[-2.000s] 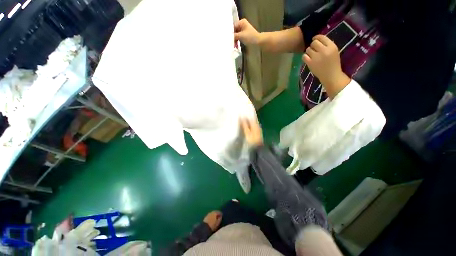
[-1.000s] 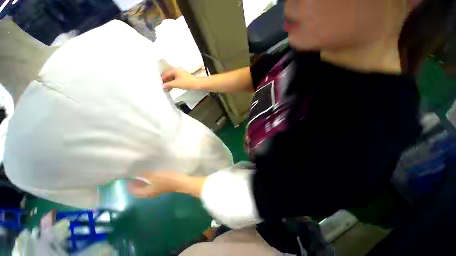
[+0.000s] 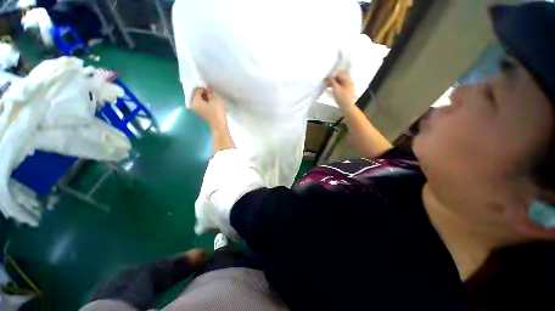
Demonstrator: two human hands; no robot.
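Observation:
The white garment hangs in front of me at the top centre. A co-worker's two hands pinch its cloth, one on each side. A second white piece is draped over the co-worker's forearm. My left hand is low in the picture at the end of a dark grey sleeve, small and blurred, away from the garment; its fingers cannot be made out. My right hand is out of the picture.
The co-worker, in a black top and cap, fills the right side, close to me. Piled white garments lie at the left by a blue stool. A beige panel stands behind the co-worker's arm.
The view has swung, and the co-worker now stands close across the right. My right hand, on the garment two seconds ago, has gone from view. The co-worker's hands now pinch both sides.

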